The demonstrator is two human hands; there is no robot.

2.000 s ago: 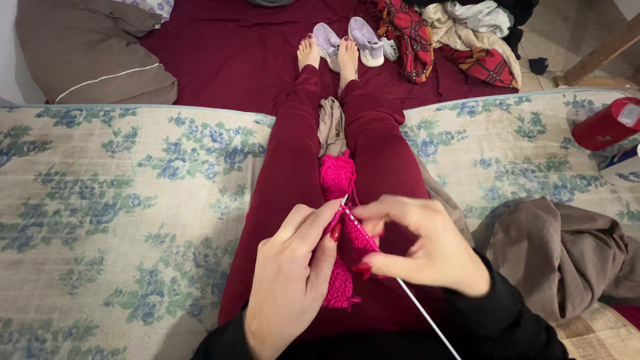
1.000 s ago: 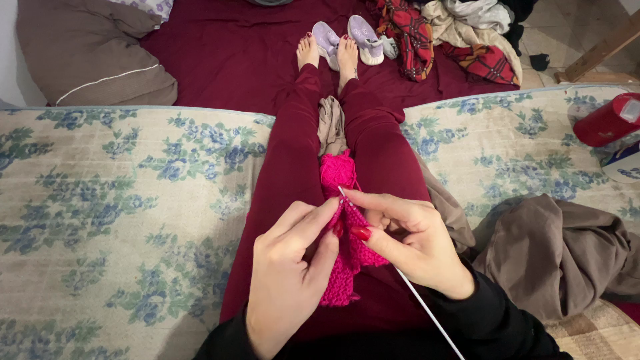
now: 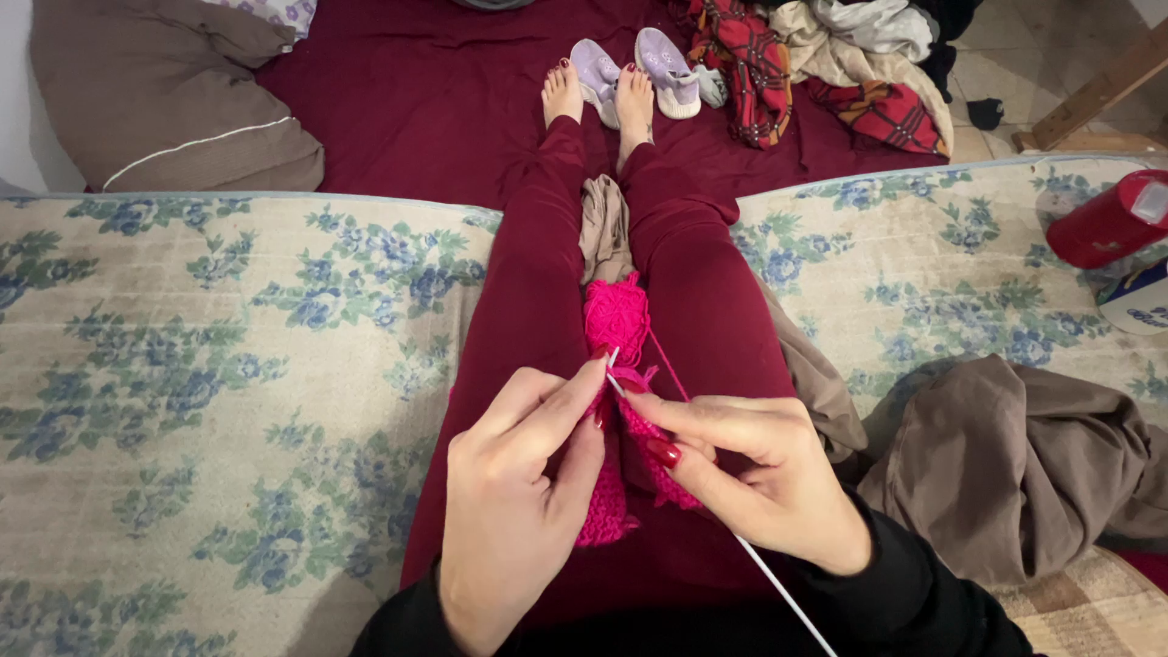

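Between my thighs lies a ball of bright pink yarn, with a strand running down from it to my right hand. My left hand pinches the upper edge of a pink knitted piece between thumb and forefinger. Close beside it, my right hand grips a white knitting needle and the other side of the knitting. Two needle tips meet between my fingertips; the long shaft slants out below my right hand. Most of the left needle is hidden by my left hand and the fabric.
I sit on a floral mattress. A crumpled brown cloth lies at right, and a red container stands near the right edge. Lilac shoes are by my feet. A brown cushion and piled clothes lie farther off.
My right hand has shifted slightly, and the needle tips now show crossed between my fingertips. More of the yarn ball and its strand shows than a second ago. Both hands still hold the knitting.
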